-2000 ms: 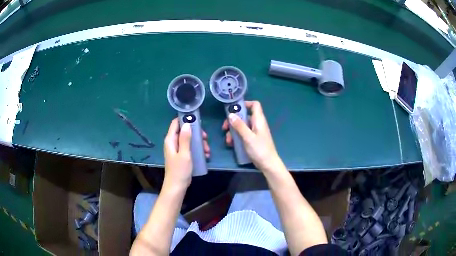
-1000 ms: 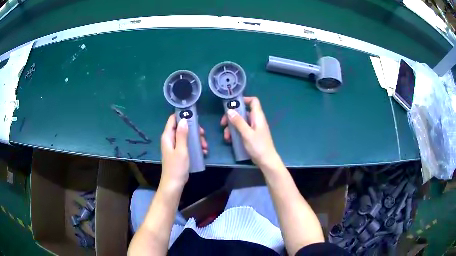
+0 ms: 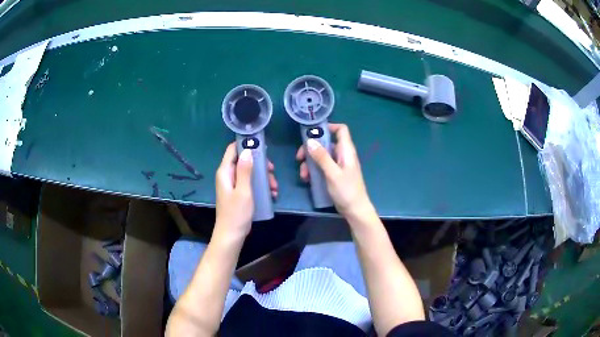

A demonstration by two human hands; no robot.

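My left hand is closed around the handle of a grey fan housing with a dark-centred head, its thumb just below the dark oval switch opening. My right hand is closed around the handle of a second grey fan housing, whose head shows spokes, a round hub and a small red line. Both housings stand side by side, heads pointing away from me, not touching. A third grey fan housing lies on its side on the green bench at the right. The fingers partly hide both held handles.
Dark scraps lie on the bench at left. A phone, paper and clear plastic bags are at right. Below the edge, a carton with several housings is at left, and heaped grey housings are at right.
Both hands still hold the same two housings. Hands and housings sit slightly further right and higher in the picture; the bench has shifted somewhat too. The third housing still lies on the bench.
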